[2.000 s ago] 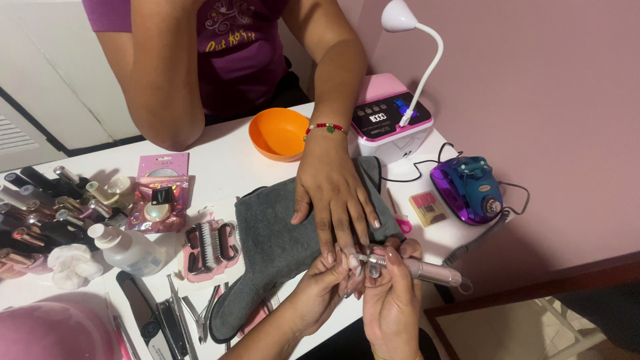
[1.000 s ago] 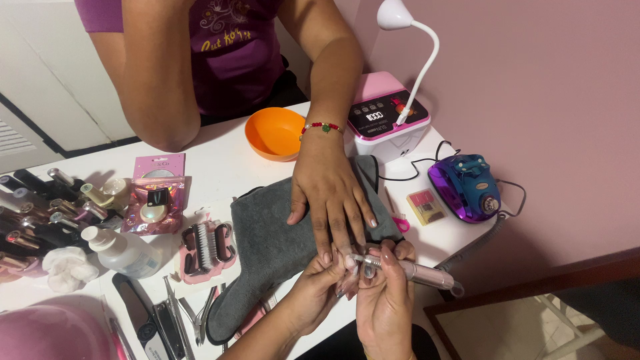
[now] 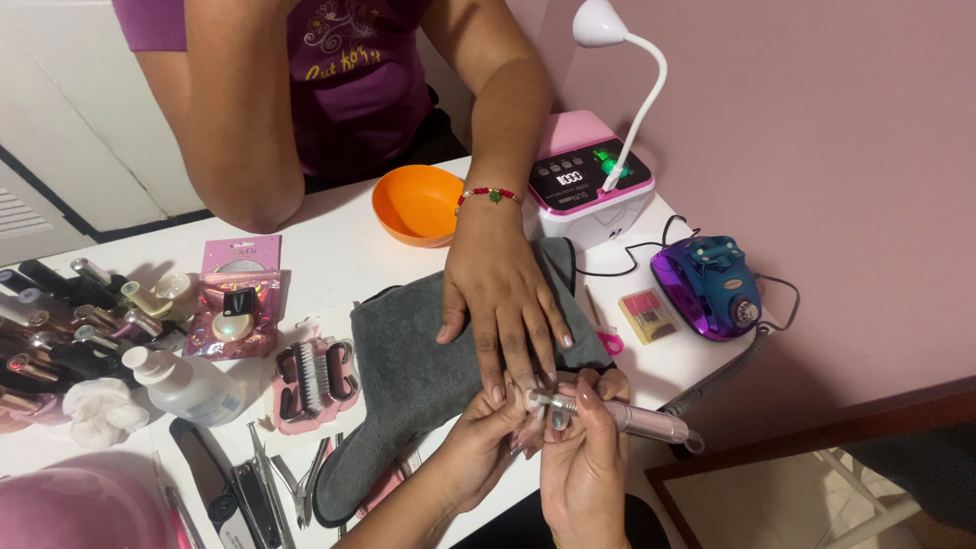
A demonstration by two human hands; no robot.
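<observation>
My right hand (image 3: 587,450) holds the pink handpiece of an electric nail drill (image 3: 648,422), its tip at a fingernail of the other person's hand (image 3: 499,290). My left hand (image 3: 484,442) grips that person's fingertip from below. The person's hand lies palm down, fingers toward me, on a folded grey towel (image 3: 412,358), with a red beaded bracelet (image 3: 492,194) at the wrist. A coiled cord (image 3: 717,377) runs near the blue and purple drill base (image 3: 709,286). My fingers partly hide the drill tip and the nail.
An orange bowl (image 3: 419,206) and a white and pink nail lamp (image 3: 591,183) stand behind the towel. At the left are nail polish bottles (image 3: 91,320), a pump bottle (image 3: 187,389), a nail brush (image 3: 313,377), cuticle nippers (image 3: 301,480) and nail clippers (image 3: 252,496).
The lit picture on the lamp's display has changed colour to green. My hands keep nearly the same place at the person's fingertip, with the handpiece still held.
</observation>
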